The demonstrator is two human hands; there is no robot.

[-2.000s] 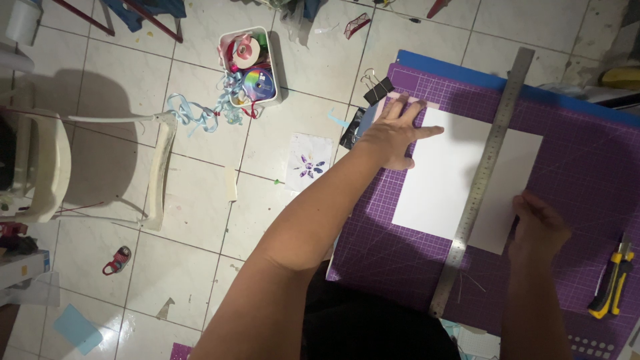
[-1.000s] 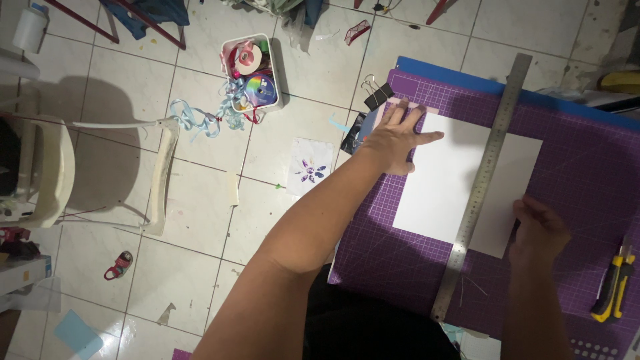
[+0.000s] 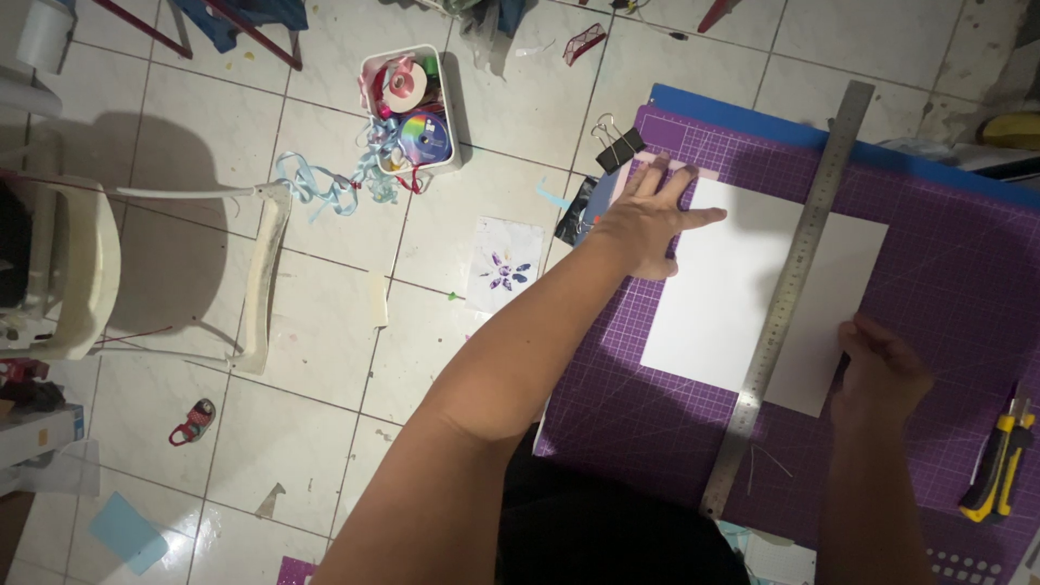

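A white sheet of paper [image 3: 723,284] lies on a purple gridded cutting mat [image 3: 934,268], and a steel ruler [image 3: 792,284] crosses it at a slant. My left hand [image 3: 650,215] is spread flat at the sheet's upper left corner, fingers apart, over the mat's left edge and a pale pink strip. My right hand [image 3: 881,366] is at the sheet's right edge with curled fingers; whether it pinches the paper is unclear. Two yellow and black utility knives [image 3: 999,463] lie at the mat's right. A black binder clip [image 3: 620,150] sits at the mat's upper left corner.
A blue board [image 3: 918,166] shows beyond the mat. On the tiled floor are a white basket of ribbons and discs [image 3: 453,122], a paper with a purple flower [image 3: 487,244], a plastic chair [image 3: 264,284], a small red sandal [image 3: 193,422] and a light blue sheet [image 3: 128,532].
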